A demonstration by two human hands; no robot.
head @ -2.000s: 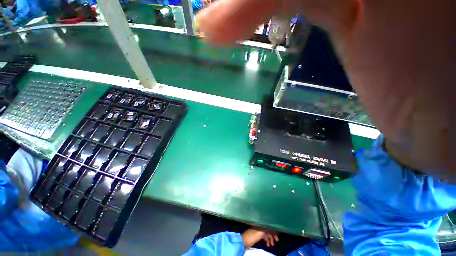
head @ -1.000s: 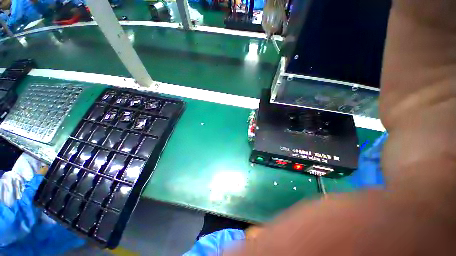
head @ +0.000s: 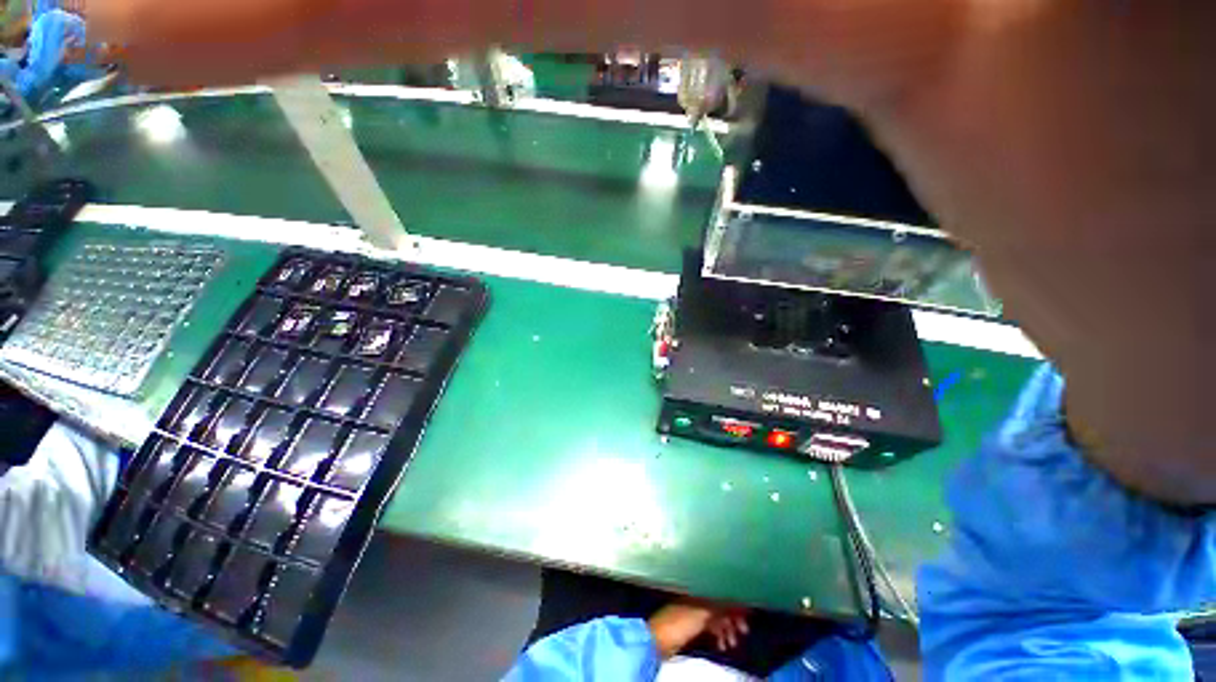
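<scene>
My right hand (head: 1067, 173) is very large and blurred against the lens. It covers the top edge and upper right; whether it holds anything is hidden. A blue sleeve (head: 1054, 573) shows below it. My left hand (head: 700, 624) is small at the bottom edge, low beyond the bench edge, fingers apart, with nothing visible in it. The black jig box (head: 800, 373) sits on the green bench, with red digits, a lit red switch and a green light on its front. The black blister tray (head: 287, 426) lies at left, with several shiny parts in its far pockets.
A pale clear tray (head: 120, 313) lies beyond the black tray. A transparent guard (head: 847, 260) and dark panel (head: 827, 153) stand over the jig box. A cable (head: 854, 546) runs down from its front. A white post (head: 340, 160) rises behind. A neighbour's sleeve (head: 60, 493) is at left.
My right hand has moved up from the lower right, uncovering the cable and my left hand. It now spans the top edge. The view has shifted slightly.
</scene>
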